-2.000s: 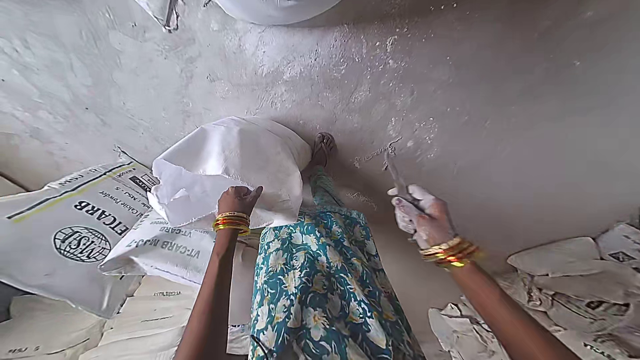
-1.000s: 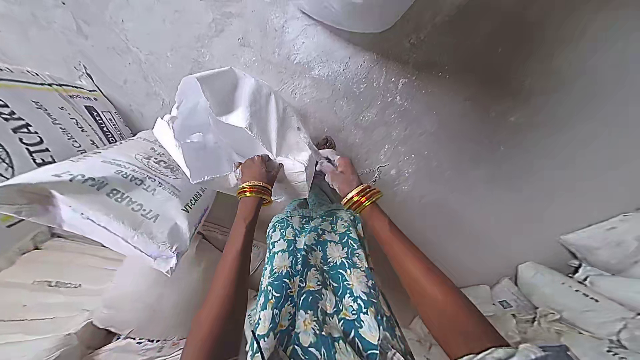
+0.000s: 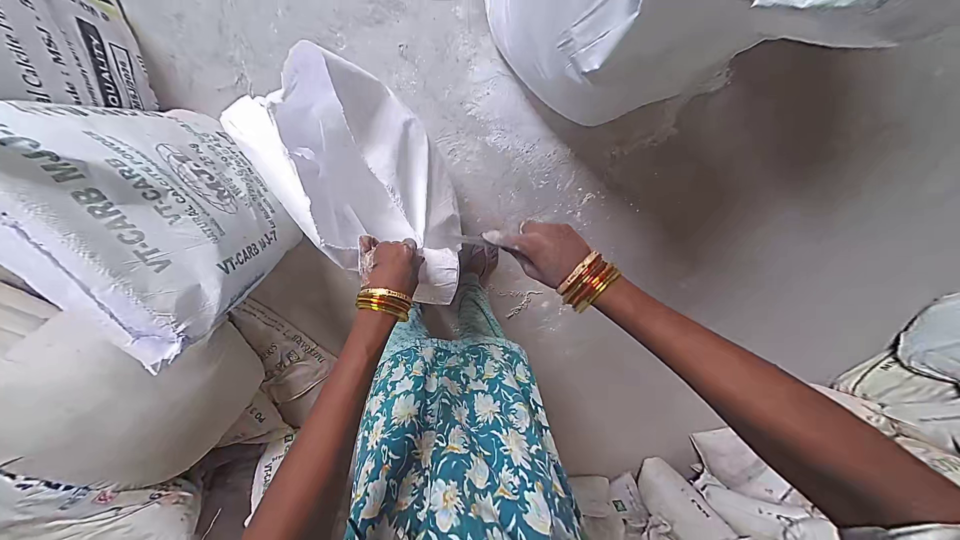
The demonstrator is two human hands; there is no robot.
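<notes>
A white woven sack (image 3: 390,165) with an open, folded-out mouth stands upright on the dusty floor in front of my legs. Bunched at its near edge, the cloth is gripped by my left hand (image 3: 390,266), whose fingers are curled. A small flap of the sack sticks out to the right of that hand. My right hand (image 3: 551,251) is just right of the sack, closed on a thin tool with a grey blade (image 3: 472,240), possibly a knife. The blade points left at the sack's edge; whether it touches cannot be told.
Full printed powder sacks (image 3: 142,210) lean at the left, above a plain bulging sack (image 3: 112,397). A large white sack (image 3: 585,60) is at the top. More stacked sacks (image 3: 675,499) lie at the lower right. White powder dusts the concrete floor (image 3: 615,337).
My right hand was away from the sack two seconds ago, reached its edge one second ago, and is now a little right of it. My left hand keeps its hold. The view has shifted.
</notes>
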